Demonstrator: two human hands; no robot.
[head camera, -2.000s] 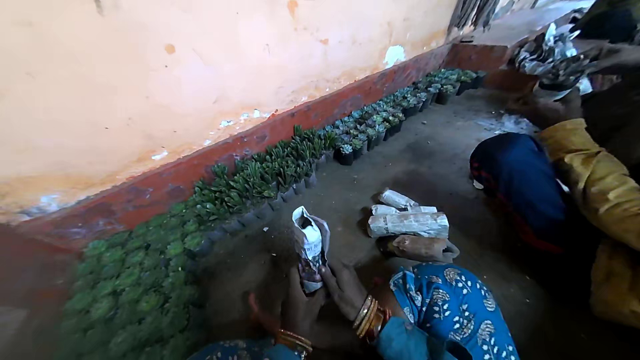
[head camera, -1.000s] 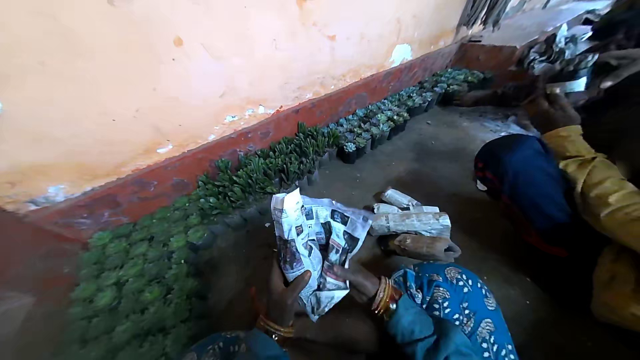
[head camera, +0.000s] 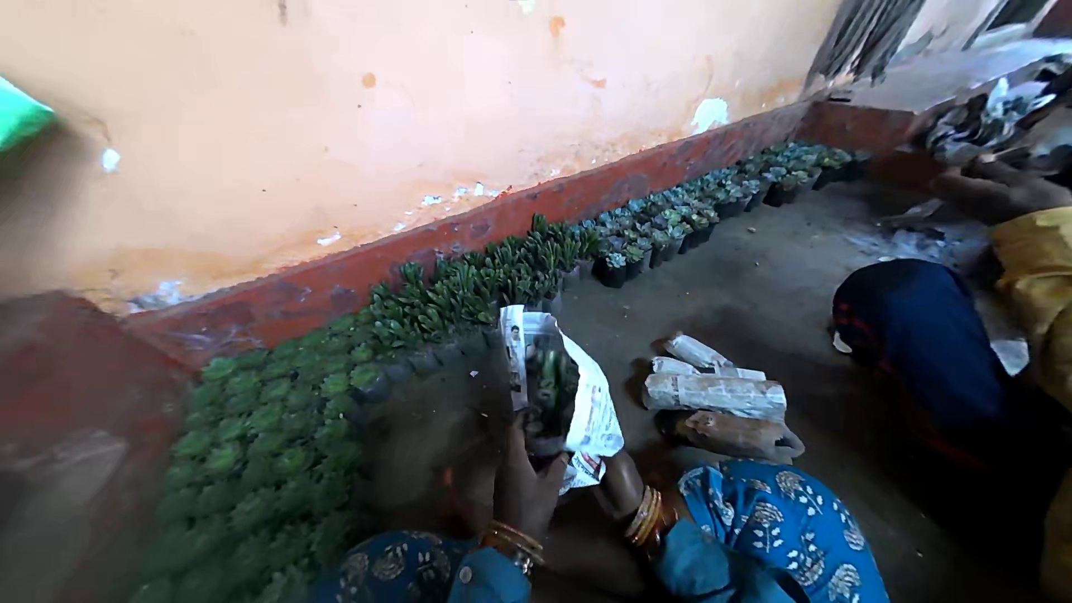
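Note:
A green potted plant (head camera: 553, 385) lies in a sheet of newspaper (head camera: 593, 410) that curves up around its right side and stands up at its left. My left hand (head camera: 529, 481) grips the lower left part of this bundle, thumb across its base. My right hand (head camera: 618, 486) is at the lower right, partly hidden behind the paper it holds. Several newspaper-wrapped rolls (head camera: 716, 395) lie on the floor to the right, with a brownish wrapped bundle (head camera: 737, 435) nearest my knee.
Rosette succulents (head camera: 251, 469) fill the left floor. Upright leafy plants (head camera: 477, 289) and potted succulents (head camera: 662, 230) line the red-based wall (head camera: 402, 251). At the right sits another person (head camera: 1034, 276) in yellow, a dark blue cloth-covered knee (head camera: 921, 335) beside them; crumpled paper (head camera: 988, 117) is near that person's hands.
The newspaper, a narrow folded piece at first and then spread out, now curves around a green plant. The view has turned somewhat.

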